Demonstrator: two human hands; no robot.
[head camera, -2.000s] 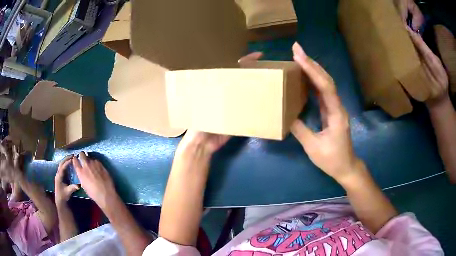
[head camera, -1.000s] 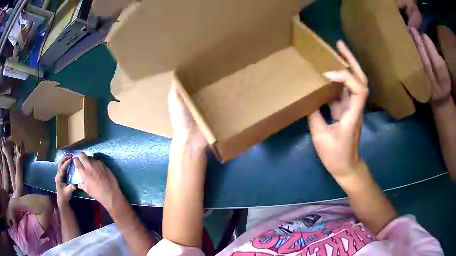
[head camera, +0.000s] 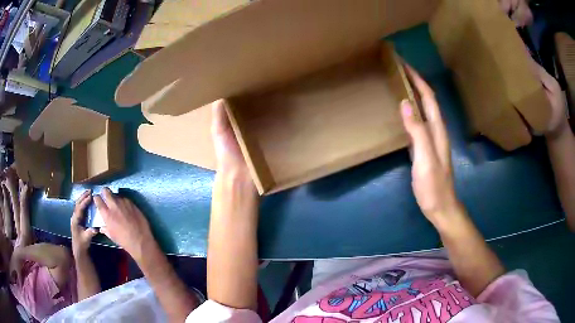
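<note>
A plain brown mailer box (head camera: 328, 120) is held up over the bench, its empty tray facing me and slightly tilted. Its lid (head camera: 277, 50) stands open at the far side, with a rounded tuck flap at the left. My left hand (head camera: 230, 142) grips the left end wall, its fingers partly hidden behind the box. My right hand (head camera: 429, 139) holds the right end wall, with a finger over its edge. A flat brown box blank (head camera: 180, 139) lies on the bench behind the box, partly covered.
The green bench (head camera: 315, 227) has a curved near edge. A small open box (head camera: 98, 151) stands at left, near another person's hands (head camera: 116, 217) holding a small bluish-white item. At right, another person's hand (head camera: 548, 94) is at a brown box (head camera: 492, 76). Equipment (head camera: 94, 38) is upper left.
The box has turned from showing its outer side to showing its open inside, and its lid has swung across the upper view. My right hand has moved onto the right end wall.
</note>
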